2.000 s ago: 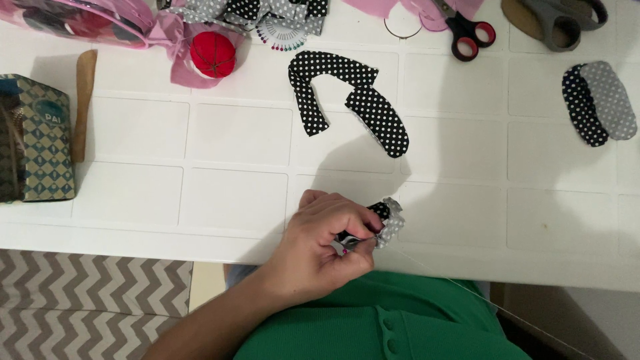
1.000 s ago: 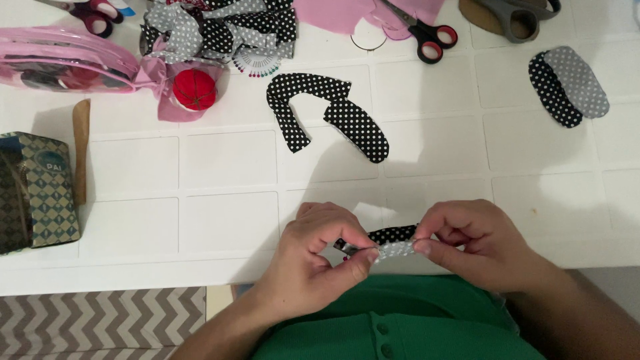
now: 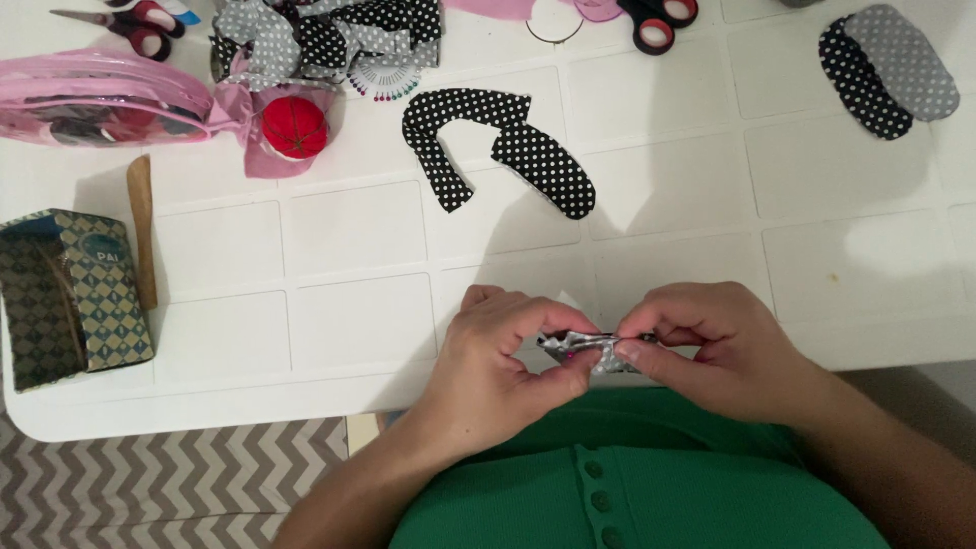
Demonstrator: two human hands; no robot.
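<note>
Between my two hands is a small piece of polka-dot fabric (image 3: 576, 345), black and grey with white dots, held over the table's near edge. The thumb and fingers of my left hand (image 3: 518, 358) pinch its left part, where a pink pin head shows. My right hand (image 3: 701, 347) pinches its right end. Whether a needle is in my fingers cannot be seen. Farther back lie a curved black dotted fabric strip (image 3: 427, 114) and a rounded black dotted piece (image 3: 545, 171), touching or nearly so. At the far right rests an oval piece, half black and half grey (image 3: 900, 65).
A red pincushion (image 3: 295, 126), a pin wheel (image 3: 385, 80), dotted fabric scraps (image 3: 320, 38) and a pink clear pouch (image 3: 99, 99) are at the back left. A patterned box (image 3: 114, 305) stands beside a wooden stick (image 3: 141, 229). Red-and-black scissors (image 3: 654, 23) lie at the back.
My right hand, out of view two seconds ago, has come in beside the left and pinches the fabric. Since one second ago the fabric has been turned or folded between the fingers. The view has shifted.
</note>
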